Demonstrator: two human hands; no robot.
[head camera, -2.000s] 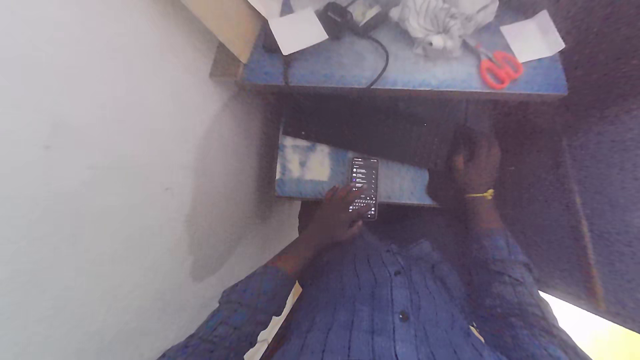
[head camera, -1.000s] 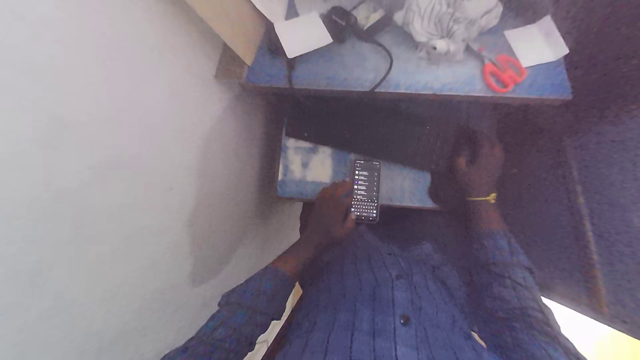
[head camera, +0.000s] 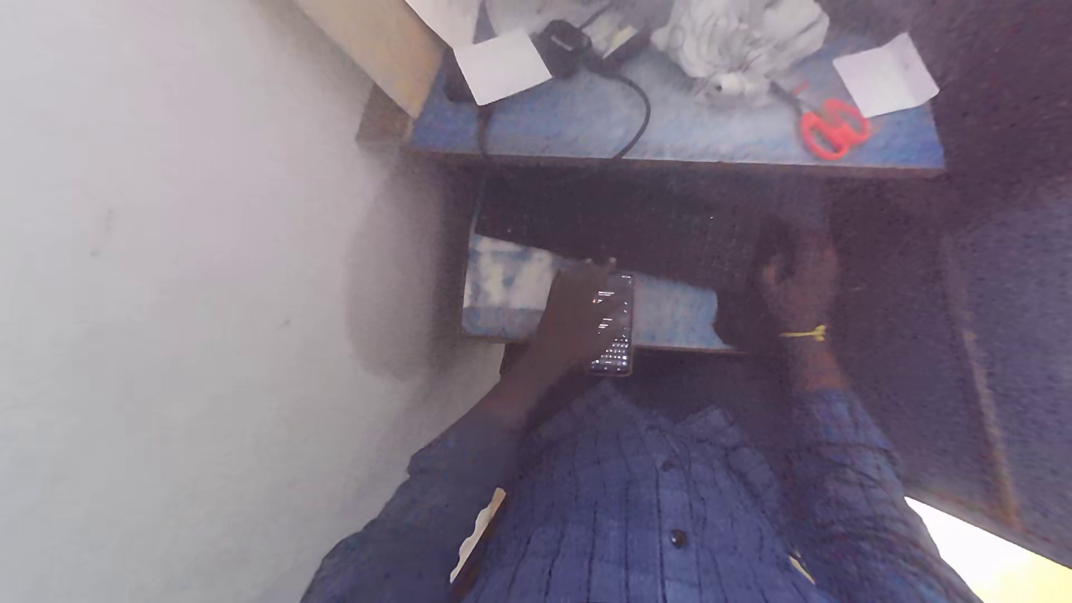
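A smartphone (head camera: 618, 335) with a lit dark screen and an on-screen keyboard lies at the front edge of the lower blue shelf (head camera: 674, 306). My left hand (head camera: 578, 306) is over its left side and upper part, fingers toward the top of the screen; whether it grips or only touches the phone is unclear. Behind the phone a black computer keyboard (head camera: 620, 222) rests at a slant on the shelf. My right hand (head camera: 796, 268), with a yellow band at the wrist, is at the keyboard's right end, fingers curled in shadow; what is under them is hidden.
The upper blue desk top (head camera: 703, 126) bears red-handled scissors (head camera: 833, 130), a crumpled whitish plastic bag (head camera: 741, 38), white papers (head camera: 502, 67) and a black cable (head camera: 645, 109). A pale wall (head camera: 209, 293) stands close on the left, with a wooden panel (head camera: 377, 50) at the desk's left end.
My left hand has moved up over the phone from its lower left side, covering part of the screen. My right hand stays by the keyboard's right end.
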